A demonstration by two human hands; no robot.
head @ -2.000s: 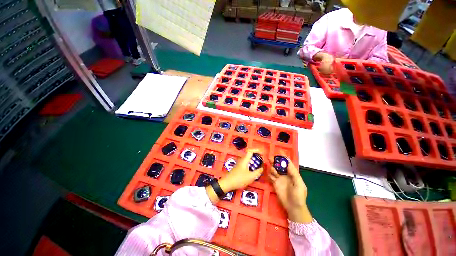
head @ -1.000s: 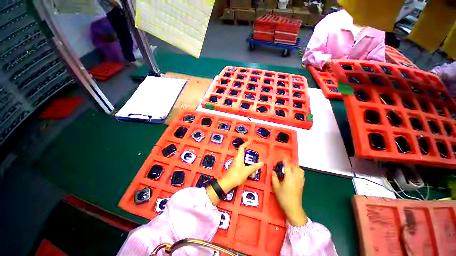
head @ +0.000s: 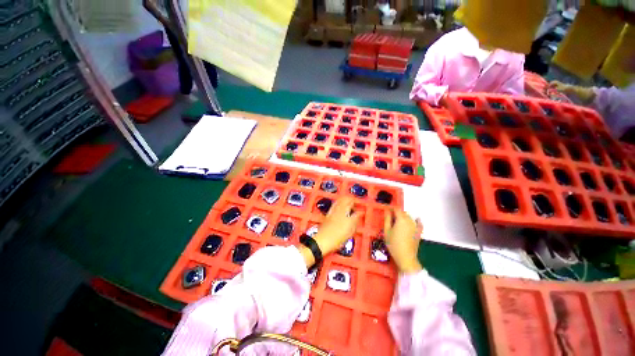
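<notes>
The red-orange compartment tray (head: 334,316) lies in front of me with black-faced and silver-white watch units in many pockets. My left hand (head: 338,226), with a black wristband, is over the tray's right part, fingers bent. My right hand (head: 404,240) is to its right over the right column, fingertips curled. I cannot see a unit clearly in either hand; the fingers hide their tips. A dark watch unit (head: 379,250) sits in a pocket beside my right hand. Another unit (head: 347,246) shows just below my left hand.
A full tray (head: 351,163) lies behind on white paper (head: 445,198). A raised full tray (head: 487,221) is at right, above a large-pocket tray (head: 529,284) and thin cables. A clipboard (head: 209,146) is rear left. A person in pink (head: 468,66) is across the bench.
The black units earlier at my fingers no longer show there. A dark unit now shows in the pocket by my right hand. Both hands have shifted slightly, and the view has tilted a little.
</notes>
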